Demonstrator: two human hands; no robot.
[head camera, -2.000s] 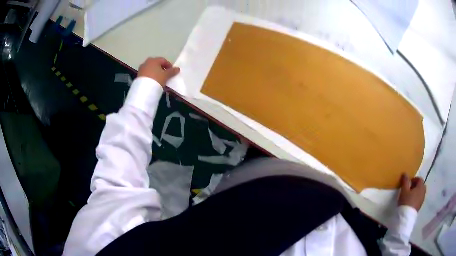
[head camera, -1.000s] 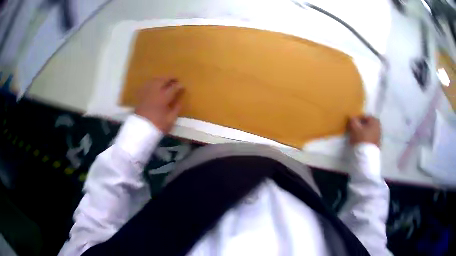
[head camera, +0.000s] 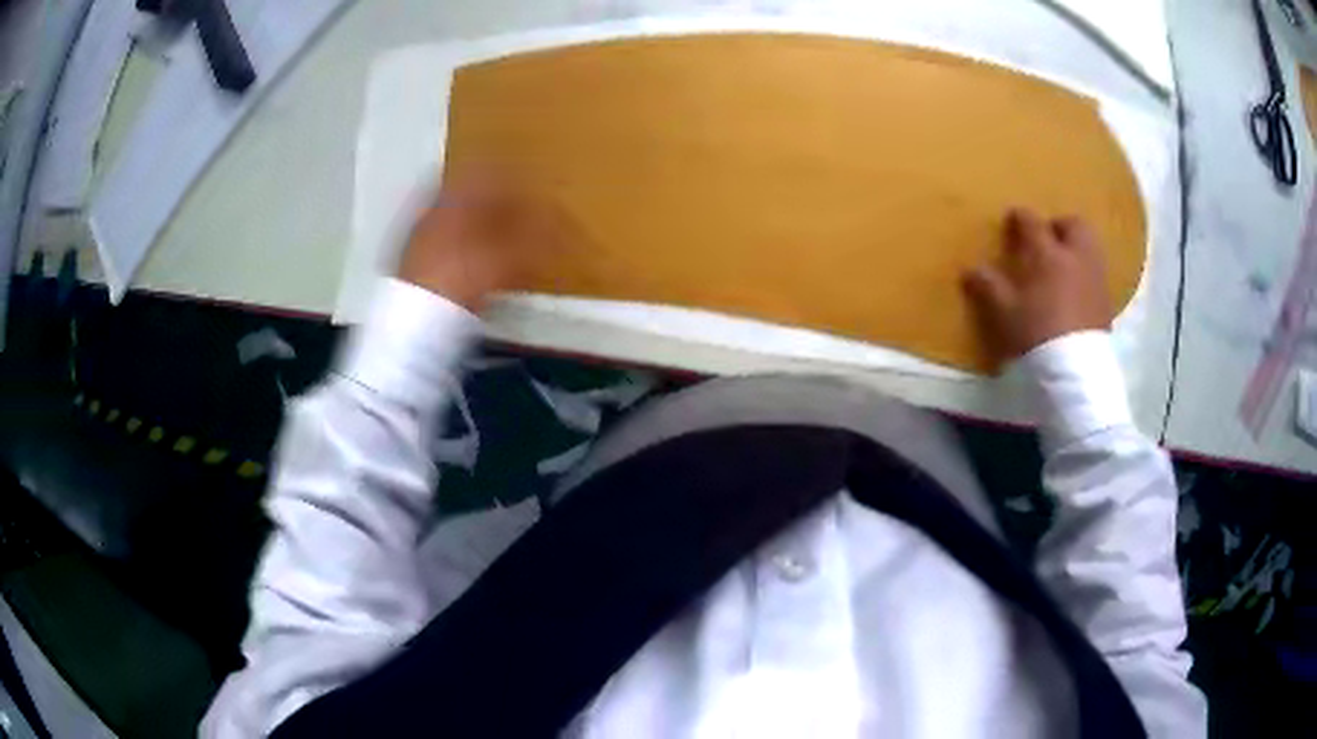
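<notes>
A large tan-orange pattern template lies flat on white fabric, its rounded end to the right. The fabric shows beyond the template on the left and in narrow margins along the other edges. My left hand is blurred and lies over the template's left end; its fingers cannot be made out clearly. My right hand rests on the template near its rounded end, fingers apart, holding nothing.
Black shears lie at the far right. A dark bar weight lies on white sheets at the upper left. A pink-marked strip is at the right. White scraps lie on the dark green floor below the table edge.
My right hand has moved from the corner by the rounded end onto the template's surface. My left hand has gone from the fabric's left corner to the template. The view has turned and shifted.
</notes>
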